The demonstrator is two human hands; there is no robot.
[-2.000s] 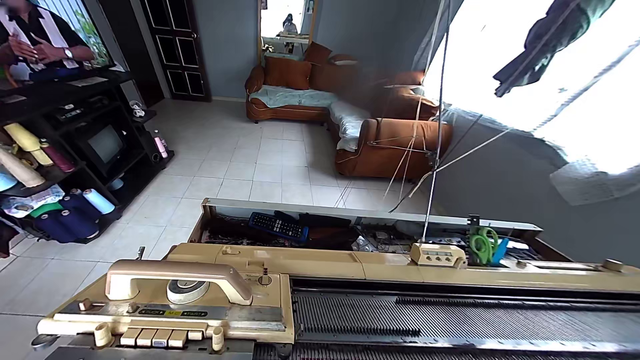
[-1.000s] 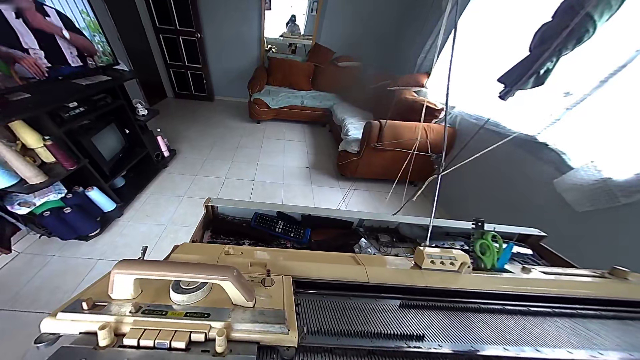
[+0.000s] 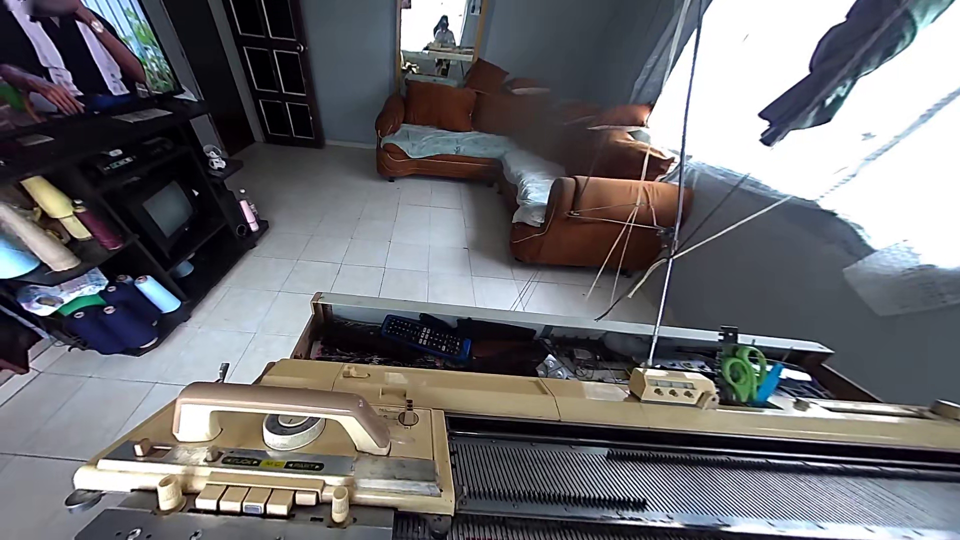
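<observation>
Neither of my hands is in the frame. A cream knitting machine carriage (image 3: 277, 450) with a brown-topped handle (image 3: 281, 401) and a round dial (image 3: 293, 431) sits at the left end of the needle bed (image 3: 675, 480). Right of it, a group of needles stands forward of the others. Behind the bed, a row counter (image 3: 673, 386) rests on the machine's rear cover. A tension mast (image 3: 681, 187) rises behind it, with loose yarn strands hanging from its wires.
An open tray (image 3: 450, 304) behind the machine holds a remote control (image 3: 425, 337) and green-handled scissors (image 3: 742, 373). Yarn cones (image 3: 112, 322) fill a black shelf unit (image 3: 161, 266) at left, below a television. An orange sofa (image 3: 600, 221) stands on the tiled floor (image 3: 420, 232) beyond.
</observation>
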